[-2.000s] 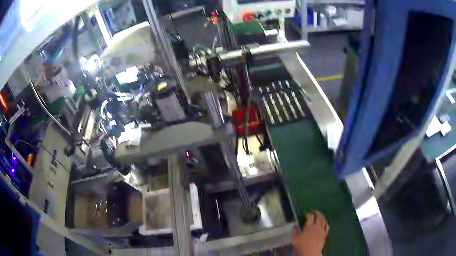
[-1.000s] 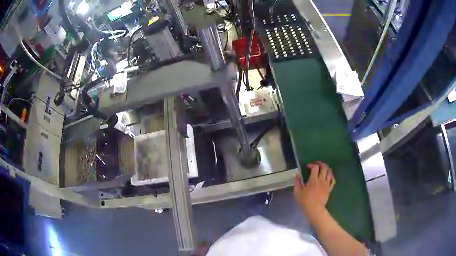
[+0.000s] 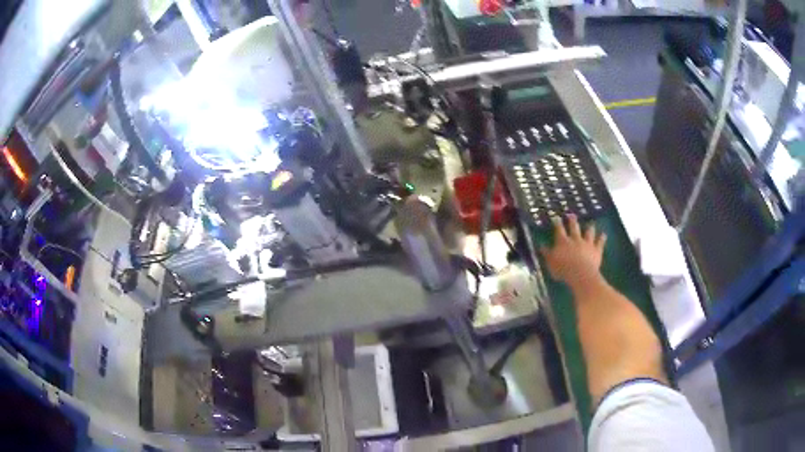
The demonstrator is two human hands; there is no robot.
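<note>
My right hand (image 3: 575, 256) reaches forward over the green belt conveyor (image 3: 623, 315) from the lower right, palm down with its fingers apart. Its fingertips are at the near edge of the black parts tray (image 3: 565, 208); whether they touch it is hard to tell. The hand holds nothing that I can see. The tray lies flat on the belt with rows of small round silver parts. Behind it, another row of small silver parts (image 3: 537, 135) shows on a dark surface. My left hand is out of the picture.
The assembly machine (image 3: 300, 216) stands left of the belt, with a bright glare at its back. A red bin (image 3: 479, 201) sits beside the belt. A white-rimmed box (image 3: 386, 388) lies below the machine frame. White papers (image 3: 664, 257) lie on the belt's right edge. Blue guard frame (image 3: 741, 305) at right.
My right hand has moved forward along the belt, from its near part to the tray's near edge. The view has shifted, and the blue guard door fills less of the right side.
</note>
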